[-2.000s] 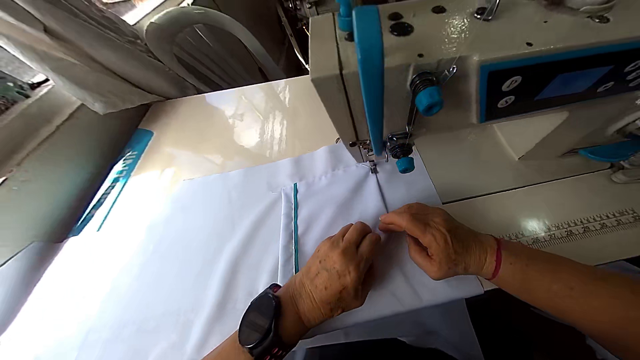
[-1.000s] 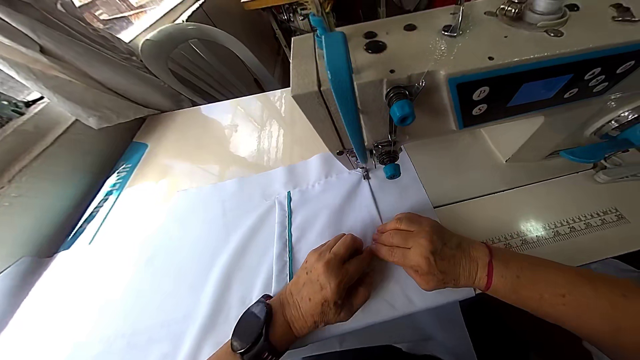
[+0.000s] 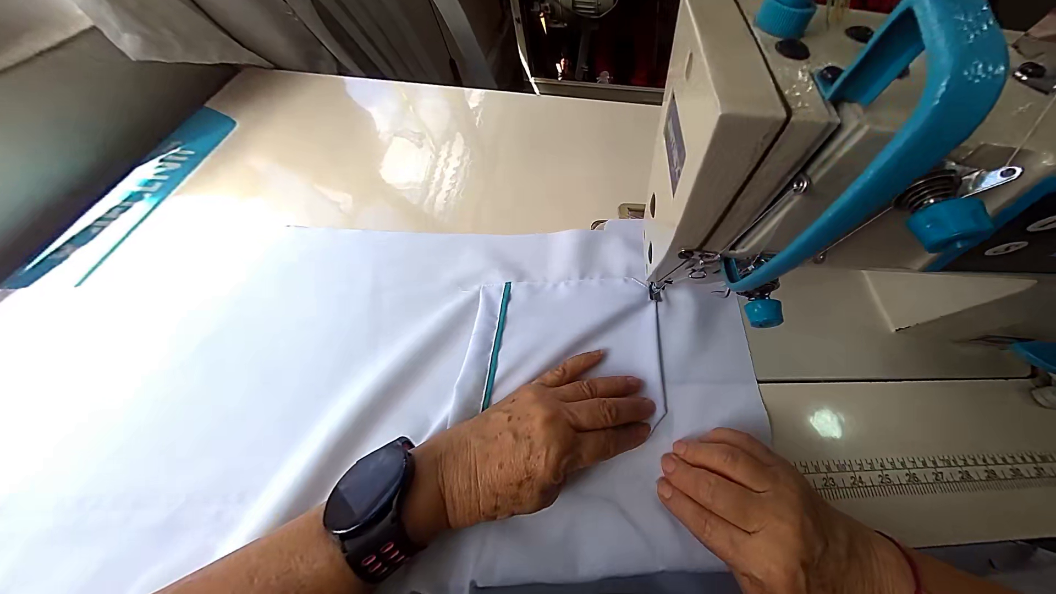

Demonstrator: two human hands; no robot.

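White fabric (image 3: 330,346) lies over the machine bed, bearing a stitched white patch pocket (image 3: 569,322) with a teal piping strip (image 3: 497,346) along its left side. The pocket's right edge runs up to the presser foot (image 3: 655,290) of the sewing machine (image 3: 726,124). My left hand (image 3: 544,437), with a black watch at the wrist, lies flat on the pocket, fingers apart near its lower right corner. My right hand (image 3: 742,503) rests on the fabric to the right and below, fingers lightly bent together; whether it grips any cloth cannot be told.
A ruler scale (image 3: 924,477) runs along the table right of my right hand. The machine's blue lever (image 3: 899,165) curves down beside the needle area. A grey curtain (image 3: 206,29) hangs at the back left, beyond the glossy tabletop (image 3: 511,157).
My hands, close together at the pocket's edge before, are now apart: the left lies flat on the pocket, the right rests lower on the fabric. The view has moved closer to the needle area.
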